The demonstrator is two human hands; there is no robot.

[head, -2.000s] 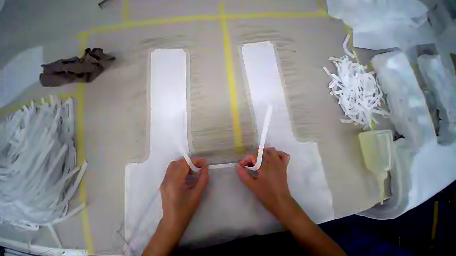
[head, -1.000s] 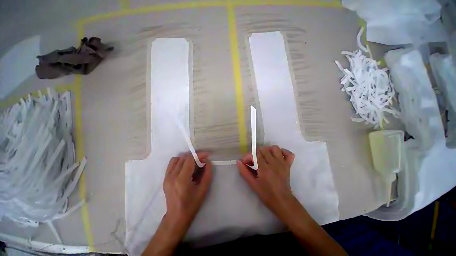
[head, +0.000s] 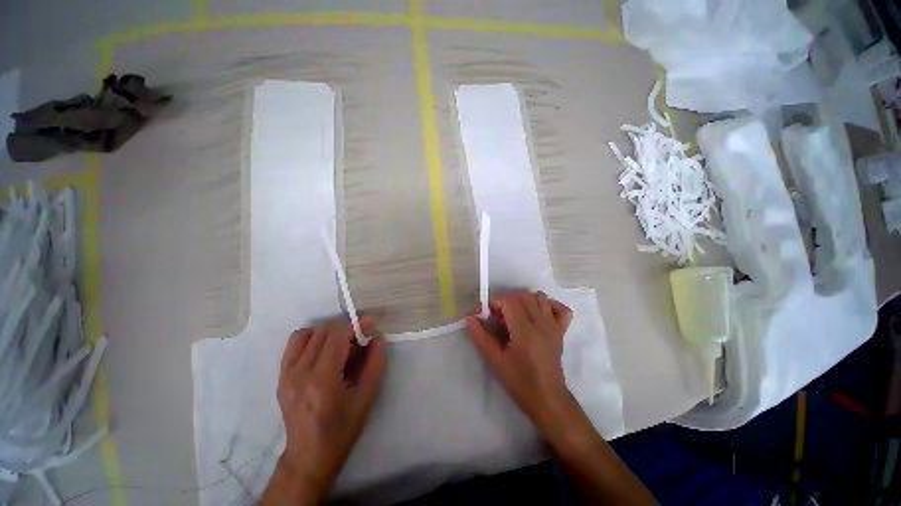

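A white bag panel [head: 395, 405] lies flat before me, its two handle tabs [head: 293, 198] pointing away from me. A narrow white strip [head: 425, 333] runs along the bottom edge of the gap between the tabs. Its two ends stick up and away, one beside each tab. My left hand [head: 331, 390] pinches the strip at the left corner of the gap, thumb and fingertips together. My right hand [head: 524, 346] pinches it at the right corner. The strip's middle shows between the hands, slightly curved.
Long white strips [head: 44, 346] lie at the left, a dark rag [head: 84, 117] at upper left. At the right are a heap of short strips [head: 664, 188], a pale yellow glue bottle [head: 702, 304], stacked panels [head: 815, 341] and crumpled white sheets [head: 721, 49]. Yellow tape [head: 430, 148] marks the table.
My hands have moved further apart, so more of the strip shows between them. The view has shifted, so the table things appear further left.
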